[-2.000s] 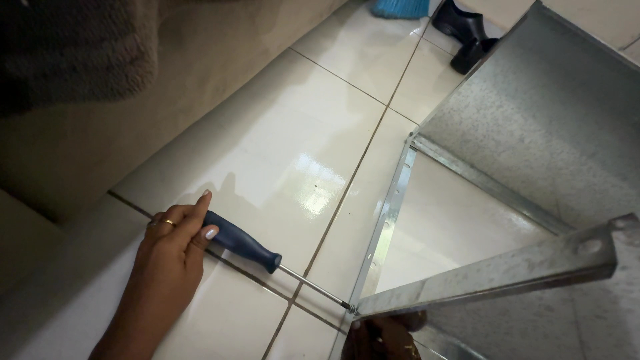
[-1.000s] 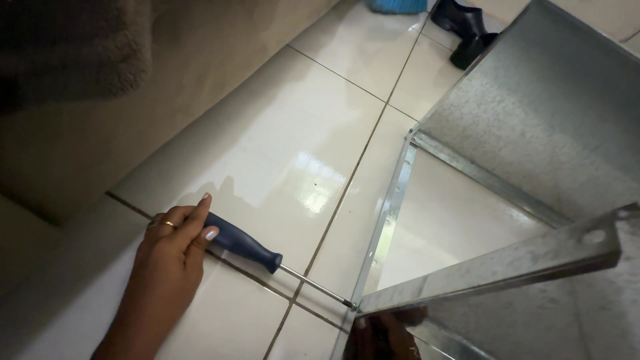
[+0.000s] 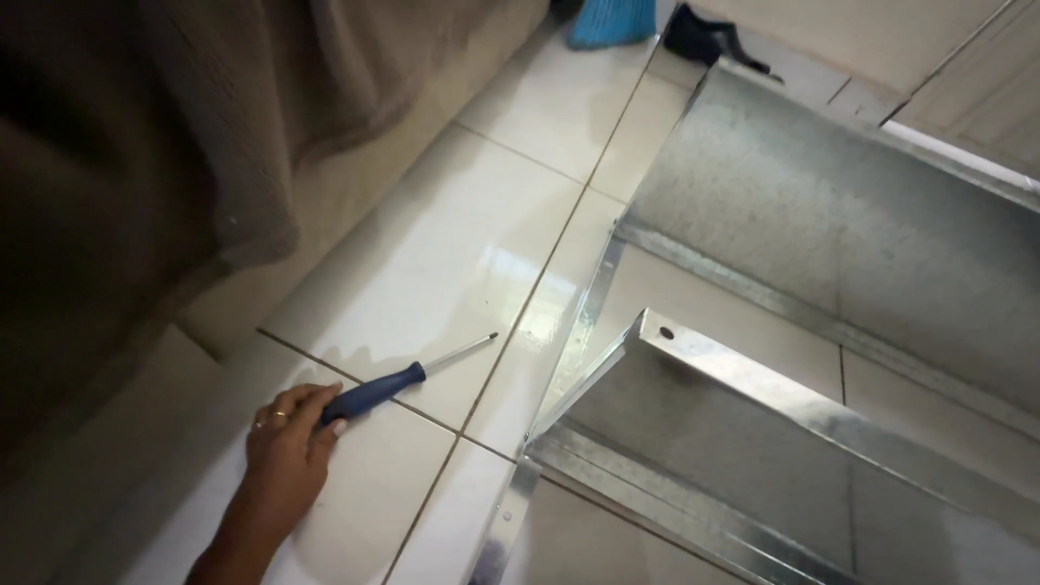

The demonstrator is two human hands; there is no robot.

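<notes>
My left hand (image 3: 296, 439), with rings on its fingers, grips the end of a screwdriver's blue handle (image 3: 374, 392). The screwdriver's metal shaft points up and to the right over the tiled floor, and its dark tip is apart from the metal frame. To the right of it lies a frame of galvanized sheet metal with a wide panel (image 3: 780, 179), a thin side strip (image 3: 589, 325) and a flanged piece (image 3: 756, 374) with a hole near its corner. My right hand is not in view.
A brown cloth (image 3: 244, 122) hangs over a pale piece of furniture at the left. At the top are blue broom bristles (image 3: 613, 23) and a black shoe (image 3: 703, 36). Glossy white tiles (image 3: 439, 244) cover the floor between the furniture and the metal frame.
The screwdriver tip has come away from the frame's corner and now points up and right. My right hand, earlier by that corner, has gone out of view. The view has shifted.
</notes>
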